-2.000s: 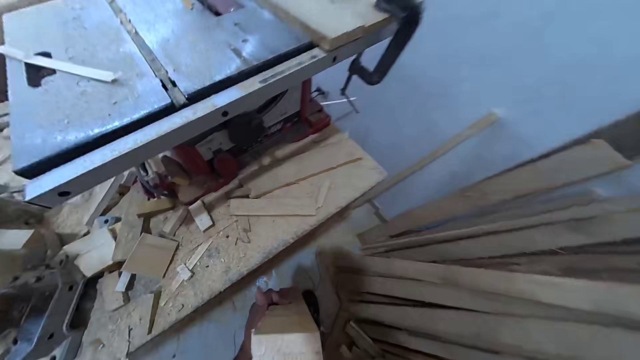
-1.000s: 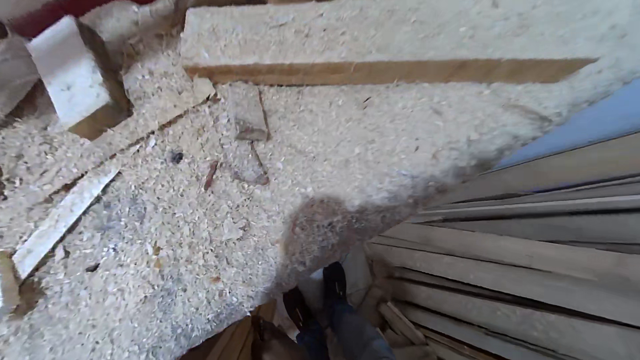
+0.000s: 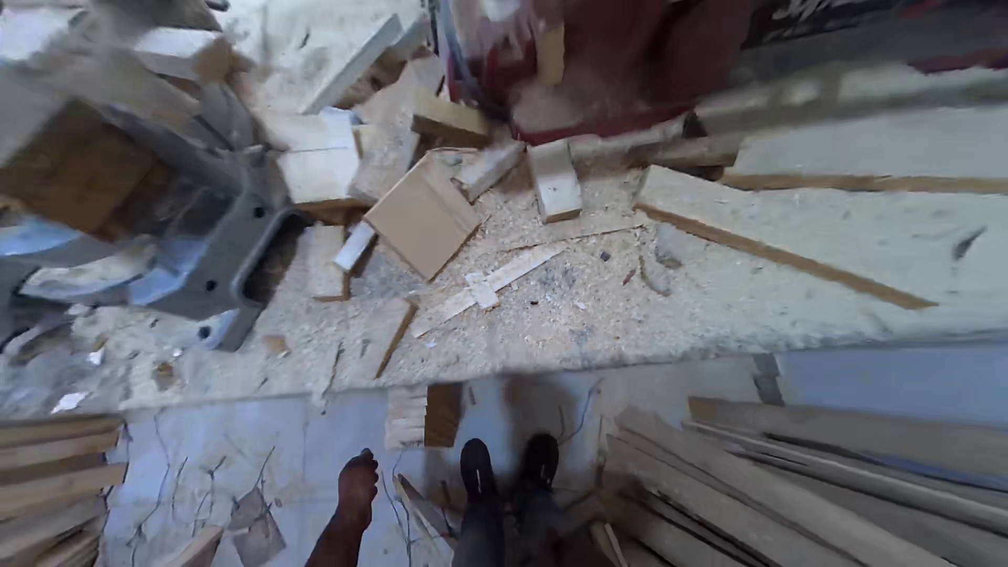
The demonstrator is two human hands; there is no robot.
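My left hand [image 3: 358, 484] hangs low in front of the workbench, left of my feet, with its fingers partly curled; no object shows in it, and its inner side is hidden. My right hand is not in view. Beyond the left hand lies the sawdust-covered bench top [image 3: 614, 339]. On it are a square wooden offcut [image 3: 425, 216], a small light wood block [image 3: 554, 181], a thin wood strip [image 3: 520, 268] and a long wedge-shaped board [image 3: 756, 224]. A wooden block with a layered-looking face [image 3: 405, 417] sits below the bench edge, between the hand and the bench.
A grey metal machine frame [image 3: 228, 252] occupies the bench's left side. The red base of a table saw [image 3: 598, 63] stands at the back. Long boards [image 3: 772, 496] lie at the lower right, and stacked lumber [image 3: 55, 465] is at the lower left. My shoes [image 3: 476, 465] stand on the floor.
Two seconds ago a hand held a wooden block near the bench edge; now my left hand shows lower left with no block visible in it. The view has shifted strongly.
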